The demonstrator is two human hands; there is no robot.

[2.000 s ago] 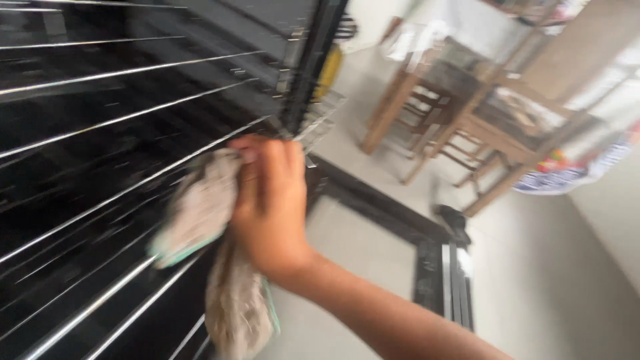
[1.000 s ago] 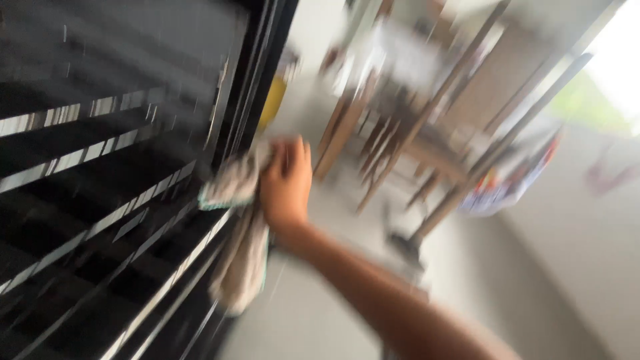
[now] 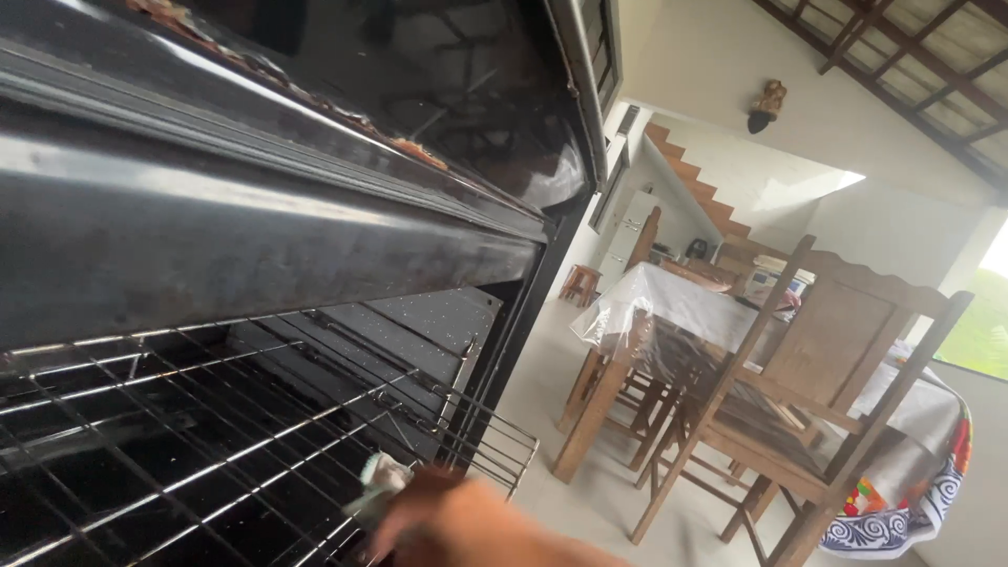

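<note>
My right hand (image 3: 441, 512) is at the bottom centre, blurred, with its fingers around a pale cloth (image 3: 386, 476) that has a light green edge. Hand and cloth are at the front part of a wire oven rack (image 3: 228, 465), inside a black oven. Whether the cloth touches the rack wires is unclear. Above the rack runs the oven's dark front panel (image 3: 260, 228), with brown, rusty-looking patches along the edge over it. My left hand is not in view.
The oven's right side frame (image 3: 512, 339) stands beside the rack's protruding end. Beyond it on the tiled floor are a wooden chair (image 3: 835, 339) and a table with a plastic-covered cloth (image 3: 693, 303). A small wooden stool (image 3: 581, 282) stands farther back.
The view has swung upward, showing the oven's upper front and the room. My right hand still holds the cloth, of which less now shows.
</note>
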